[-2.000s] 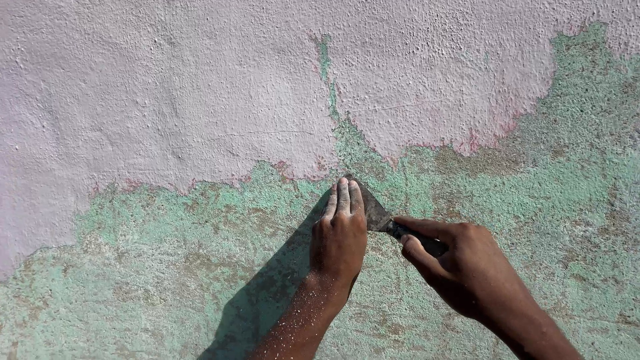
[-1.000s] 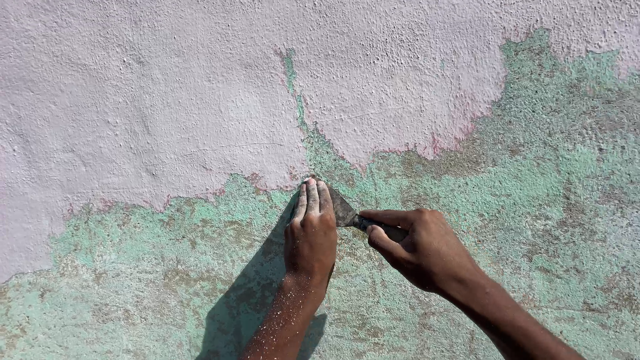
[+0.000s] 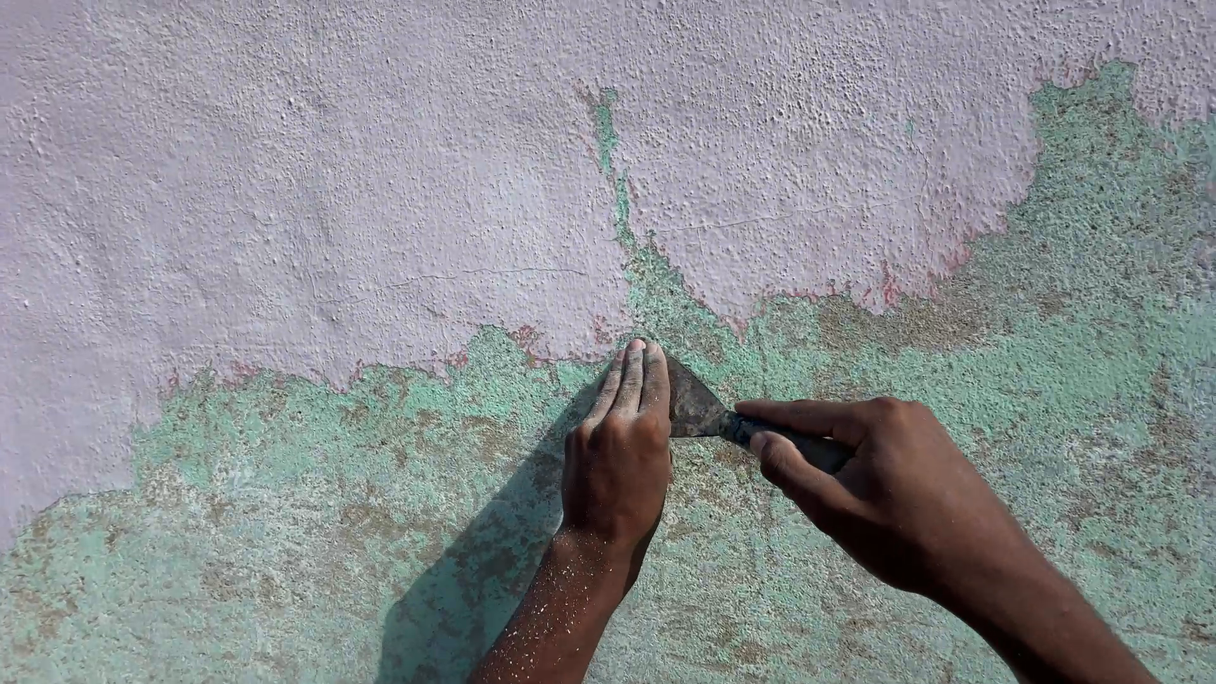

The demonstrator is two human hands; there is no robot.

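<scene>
My right hand grips the dark handle of a putty knife with a triangular metal blade, its index finger stretched along the handle. The blade lies against the wall, pointing up and left. My left hand rests with its fingers together over the far side of the blade, their tips near the ragged edge of the pale lilac paint. Those fingers hide the blade's scraping edge. Below that edge the wall shows rough green paint. Pale dust clings to the left fingers, and specks dot the left forearm.
A narrow green strip runs upward through the lilac layer above the hands. Fine cracks cross the lilac paint on both sides of it. At the right, the green and brown bare patch reaches higher. A shadow falls left of the left arm.
</scene>
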